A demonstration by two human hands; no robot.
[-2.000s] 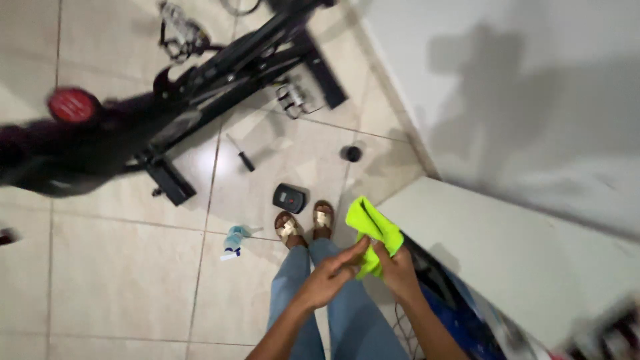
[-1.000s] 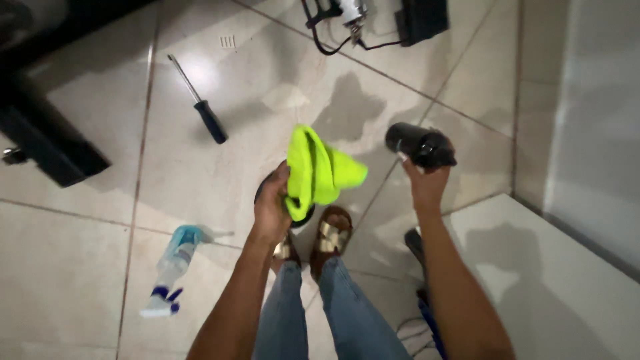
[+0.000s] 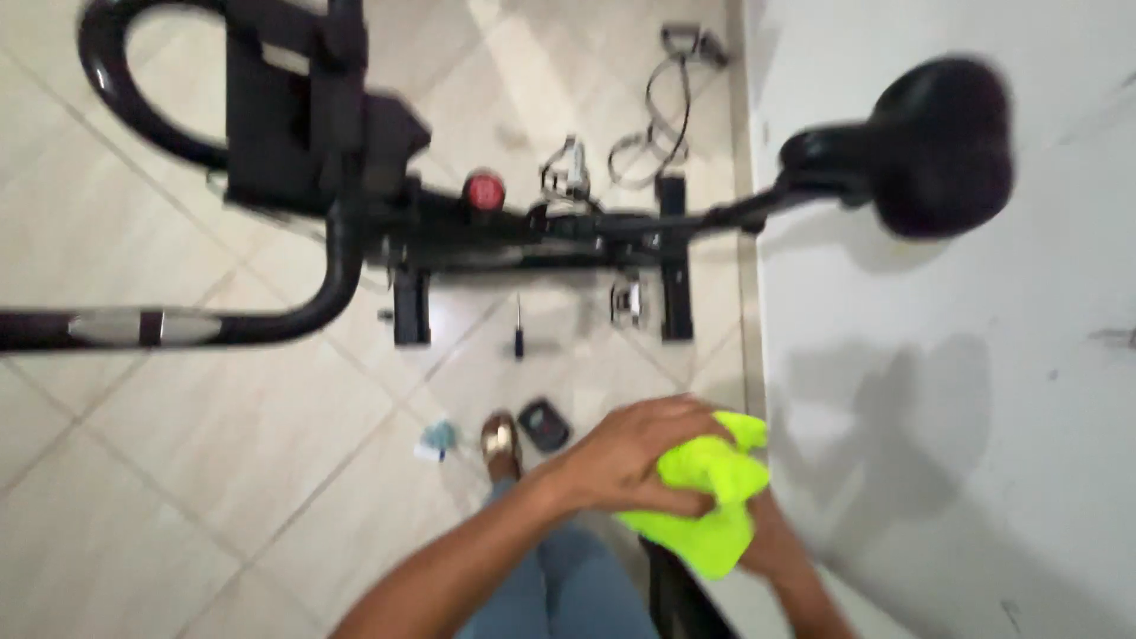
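Observation:
A neon yellow cloth (image 3: 710, 524) is bunched between my hands at the lower right. My left hand (image 3: 643, 453) grips it from above, fingers curled over its folds. My right hand (image 3: 768, 532) is behind and below the cloth, mostly covered by it; its fingers are hidden, as is anything inside the cloth. Beyond them stands a black exercise bike (image 3: 550, 235) with a saddle (image 3: 941, 146), a curved handlebar (image 3: 204, 328) and a red knob (image 3: 485, 190). A screwdriver (image 3: 519, 342) lies on the floor beside its frame.
A black device (image 3: 544, 424) sits on the floor by my foot, with a spray bottle (image 3: 438, 438) left of it. A cable with handles (image 3: 652, 133) lies behind the bike. The white wall (image 3: 932, 399) rises at the right; a pale surface (image 3: 852, 603) is at the lower right.
One second ago my hands were apart, the left with the cloth and the right with a black cylindrical object. Now both are together at the cloth, and that object is not visible. The view has shifted widely.

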